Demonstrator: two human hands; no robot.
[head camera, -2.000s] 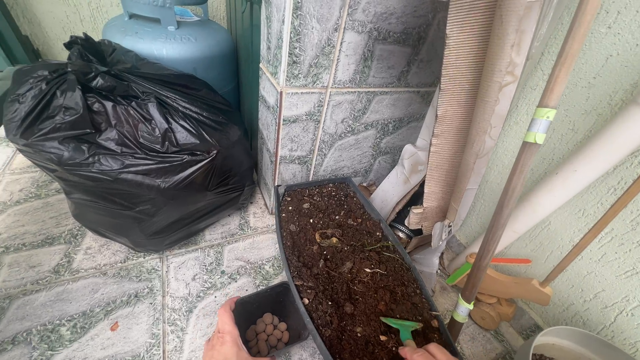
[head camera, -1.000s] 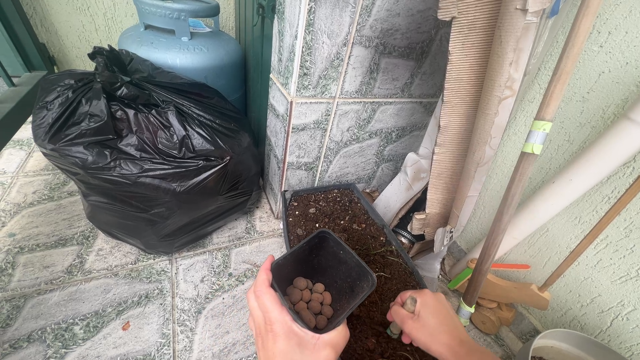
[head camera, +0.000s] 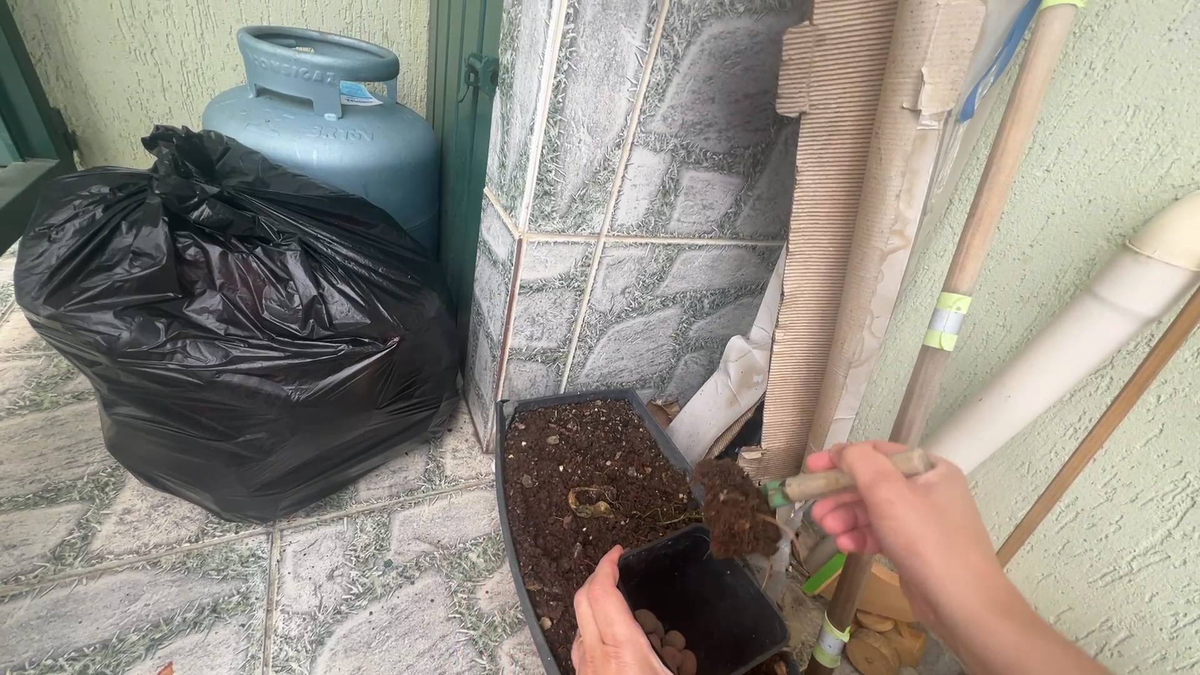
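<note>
My left hand (head camera: 609, 619) holds a square black plastic pot (head camera: 708, 600) by its left side, tilted over the near part of a long planter. Brown clay pebbles (head camera: 667, 642) lie inside the pot. In my right hand (head camera: 900, 516) is the wooden handle of a small green hand trowel (head camera: 814, 483). Dark soil (head camera: 738, 511) is heaped on its blade, just above the pot's far rim. The planter (head camera: 511, 487) holds dark soil with a dry plant remnant (head camera: 592, 503) on it; its near end is partly hidden by the pot and my left hand.
A full black garbage bag (head camera: 262, 347) and a blue gas cylinder (head camera: 328, 150) stand left. Behind the planter is a tiled pillar (head camera: 647, 187). Corrugated cardboard (head camera: 820, 234), a wooden pole (head camera: 984, 216) and a white pipe (head camera: 1059, 347) lean at the right, near wooden pieces (head camera: 877, 637).
The trowel, in the planter's soil two seconds ago, is now raised with soil on it. My left hand has brought the pot from beside the planter to over it.
</note>
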